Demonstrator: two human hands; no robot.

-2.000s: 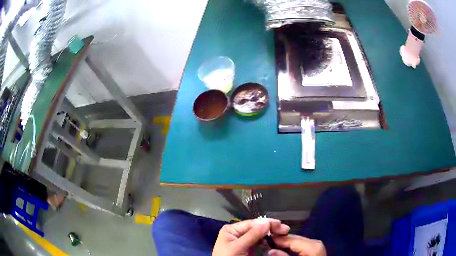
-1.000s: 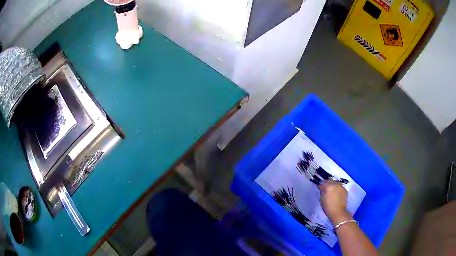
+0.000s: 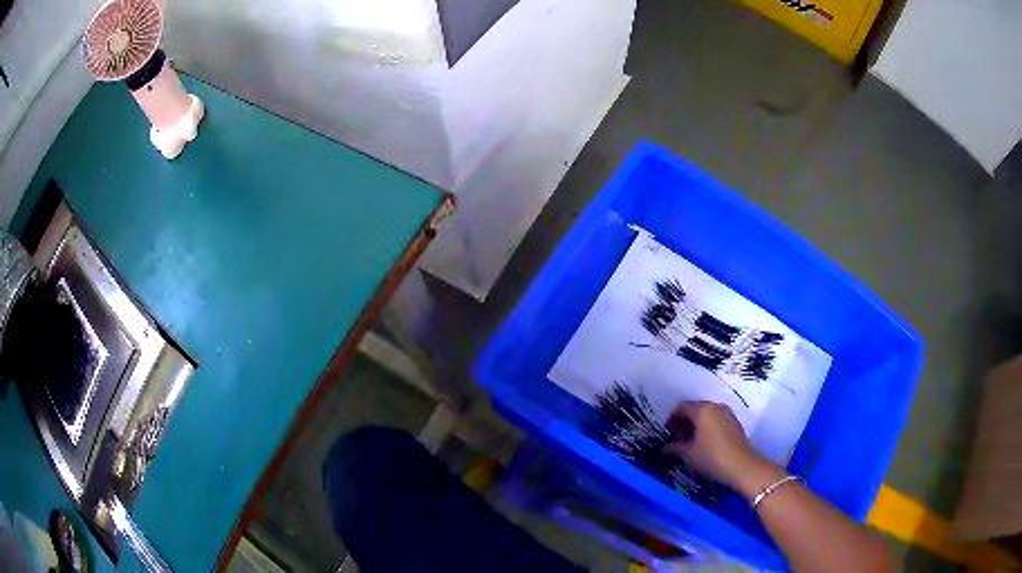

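The blue plastic tote (image 3: 784,257) stands at the right, lined with a white paper sheet (image 3: 605,302). Black wire leads with pale ends (image 3: 708,341) lie in a row of bunches on the sheet's far part. A looser pile of black leads (image 3: 628,420) lies fanned on the near part. My right hand (image 3: 708,442), bare with a bracelet at the wrist, reaches into the tote. Its fingertips are closed on dark leads at the right side of the near pile; how many is hidden. My left hand is not in view.
The green table (image 3: 269,246) is at left, with its corner near the tote. It bears the solder pot (image 3: 135,381), a scraper (image 3: 132,537), a dross tin (image 3: 67,543) at the picture's edge and a pink handheld fan (image 3: 168,112). My leg is below.
The view has turned from the table to the tote at the right. My right hand has moved from the far bunches to the near pile. My left hand has gone out of view.
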